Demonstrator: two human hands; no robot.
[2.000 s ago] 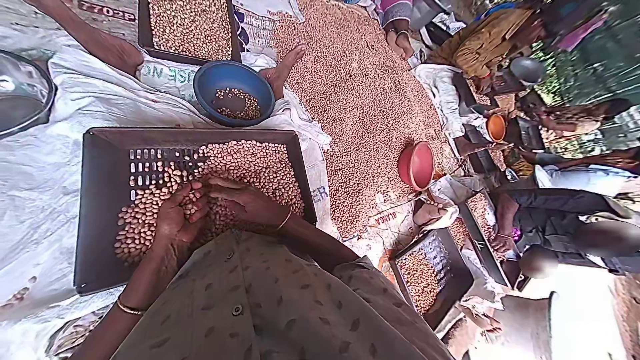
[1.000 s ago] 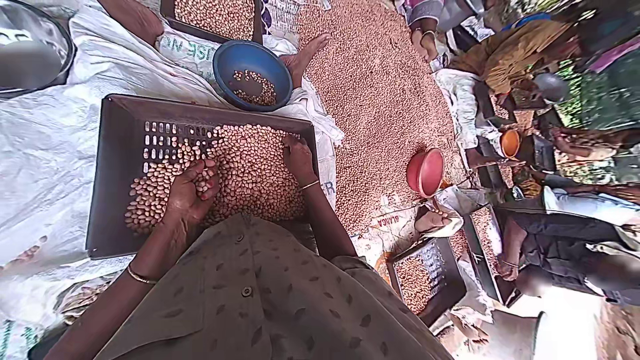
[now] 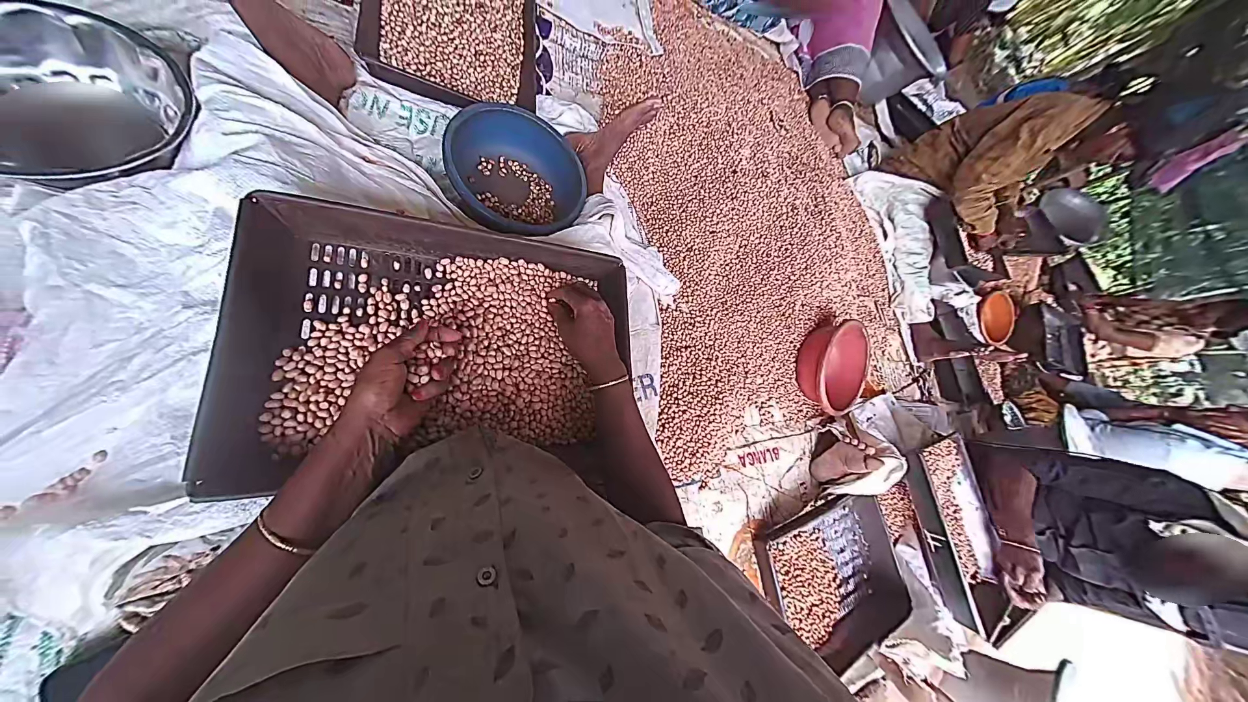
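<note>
A dark slotted plastic tray (image 3: pixel 283 224) lies in front of me, partly covered with pinkish shelled nuts (image 3: pixel 517 351) that look like peanuts. My left hand (image 3: pixel 400 380) is cupped over the tray's middle, with several nuts held in its curled fingers. Over at the tray's right side, my right hand (image 3: pixel 585 327) touches the nuts with its fingers bent down; whether it grips any is hidden. Bare slots show at the tray's upper left. Just beyond the far rim sits a blue plastic bowl (image 3: pixel 514 168) with some darker nuts in its bottom.
White woven sacks (image 3: pixel 107 292) spread to the left, with a metal basin (image 3: pixel 97 93) on top. A wide bed of nuts (image 3: pixel 741 195) covers the ground at right, with a red bowl (image 3: pixel 834 366) by its edge. Another tray (image 3: pixel 819 575) lies lower right. Several people sit around; a foot (image 3: pixel 624 132) is beside the blue bowl.
Two seconds ago both hands were together over the tray. My right hand has since moved apart to the tray's right side, while my left stays near the middle with nuts.
</note>
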